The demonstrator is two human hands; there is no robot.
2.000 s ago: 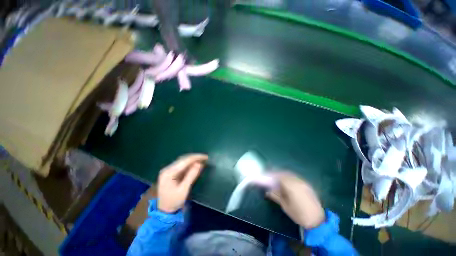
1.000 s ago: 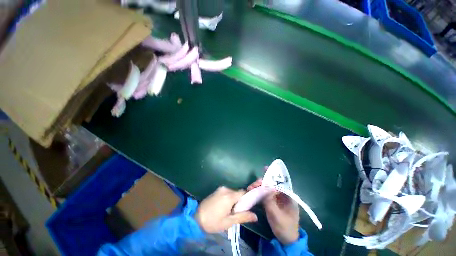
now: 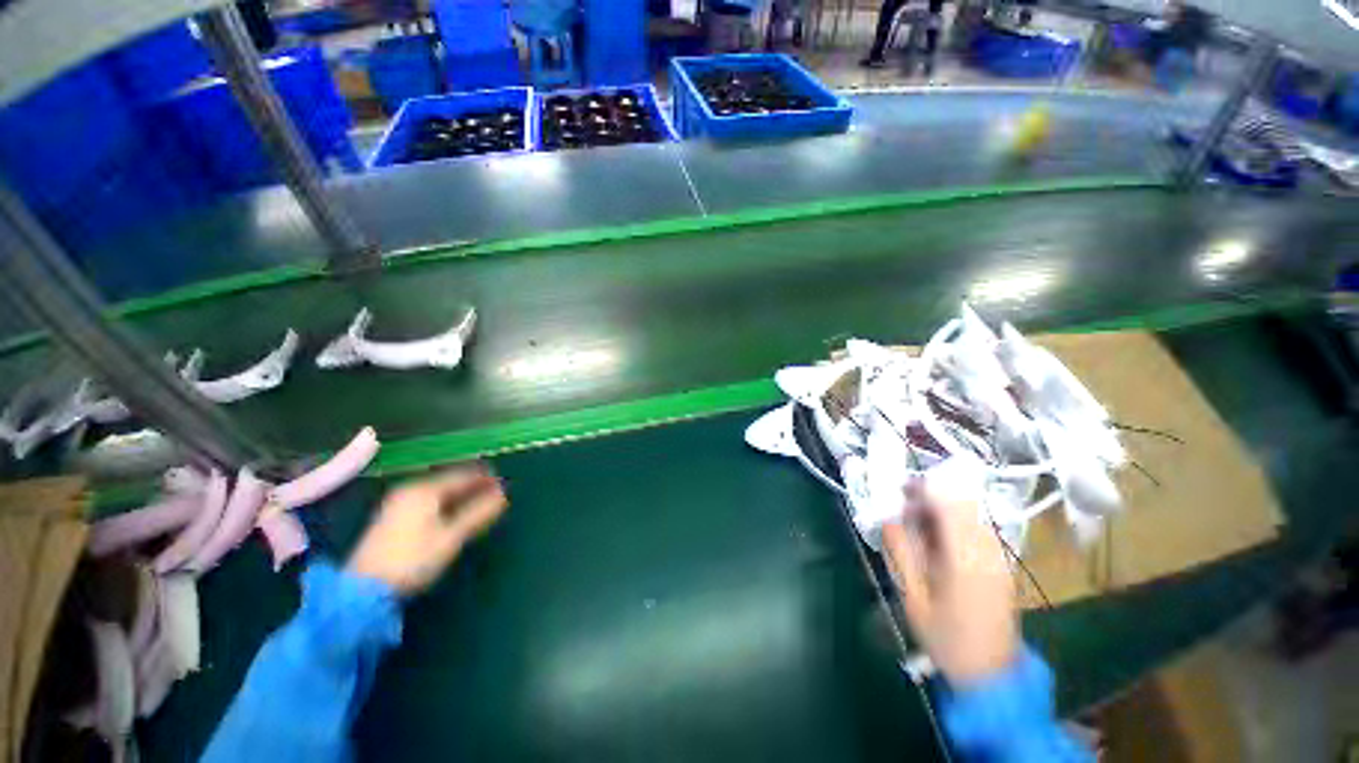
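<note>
My left hand is blurred and looks empty, its fingers apart, over the green bench just right of the pink strips. The pale pink headband pads lie in a loose pile at the left, some showing white faces. My right hand is at the near edge of the pile of white cat-ear headbands on the right. Its fingers overlap a white piece, but blur hides whether it grips it. Thin dark wires trail from the pile.
Cardboard sheets stand at the left edge; brown cardboard lies under the headband pile. Beyond the green strip, white headbands sit on the conveyor. Metal posts rise at left. Blue parts trays stand farther back.
The headband and pink strip held between my hands are no longer in them. My hands have parted, left towards the strips, right to the headband pile. The view has tilted up.
</note>
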